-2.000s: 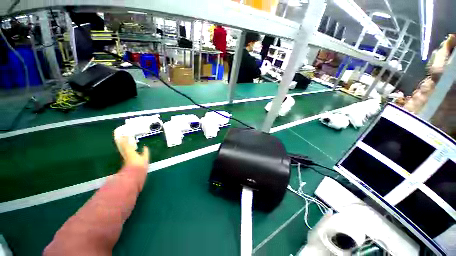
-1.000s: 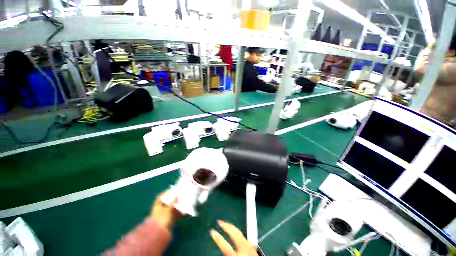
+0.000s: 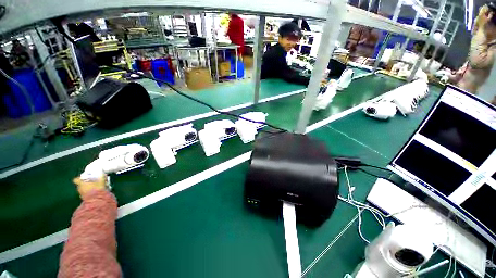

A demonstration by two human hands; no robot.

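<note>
My left hand [image 3: 91, 185] is at the left on the green belt, shut on the bracket end of a white PTZ camera [image 3: 124, 158]. That camera lies with its lens end to the right. Several more white cameras stand in a row to its right, the nearest a white camera [image 3: 173, 142]. Another PTZ camera [image 3: 400, 252] stands at the bottom right of the bench, before the keyboard. My right hand is not in view.
A black label printer [image 3: 292, 175] with a hanging white label strip [image 3: 292, 239] stands in the middle. The monitor [image 3: 454, 157] and keyboard [image 3: 429, 225] are at the right. A metal post [image 3: 317, 81] rises behind the printer. A person [image 3: 280, 59] is across the belt.
My left hand has carried the camera from in front of the printer leftward onto the belt, beside the row. My right hand has left the picture.
</note>
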